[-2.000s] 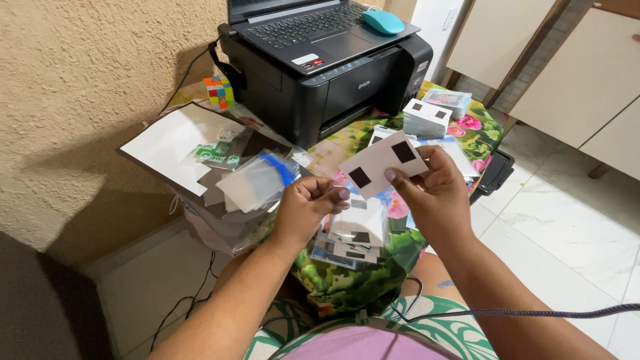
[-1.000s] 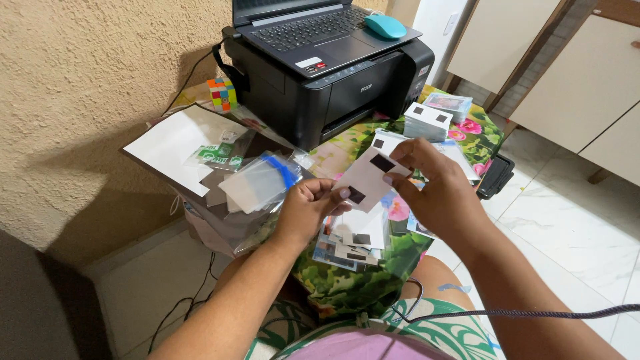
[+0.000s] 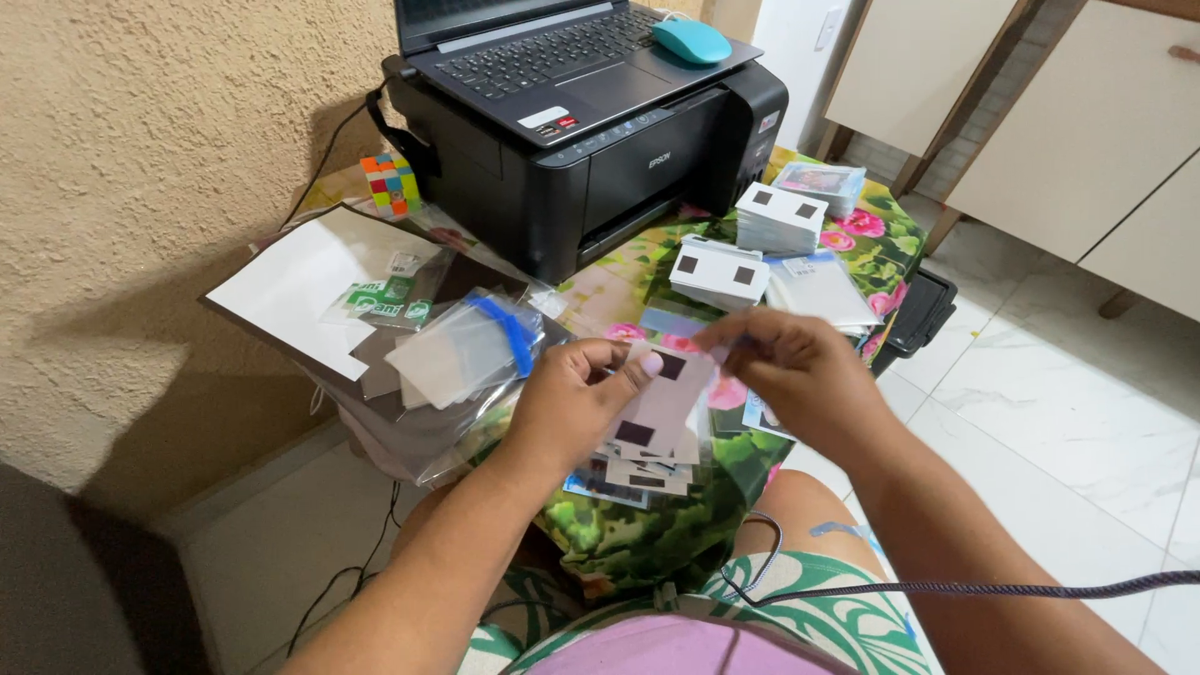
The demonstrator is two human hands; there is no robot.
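Note:
My left hand [image 3: 577, 398] pinches a white card [image 3: 652, 398] with two dark squares, tilted above the flowered tablecloth, with clear plastic around its edges. At the card's upper right is my right hand [image 3: 797, 375], fingers bent and blurred; whether they grip anything is unclear. Below the card lies a loose pile of similar cards [image 3: 647, 478], partly covered. Beyond my hands, a stack of white cards with dark squares [image 3: 717, 274] stands in front of a taller stack [image 3: 780, 217]. Clear plastic sleeves [image 3: 450, 352] with a blue strip lie left of my left hand.
A black printer [image 3: 600, 169] carries an open laptop [image 3: 562, 70] and a teal mouse [image 3: 692, 41]. A puzzle cube [image 3: 389, 185] sits beside it. White sheets [image 3: 300, 281] lie at left, picture cards [image 3: 820, 183] and a clear packet [image 3: 825, 291] at right. A braided cable [image 3: 937, 588] crosses my lap.
My right hand has moved off the card's face to beside its upper right corner. The card hangs lower and more upright in my left hand, and the card stack behind now shows.

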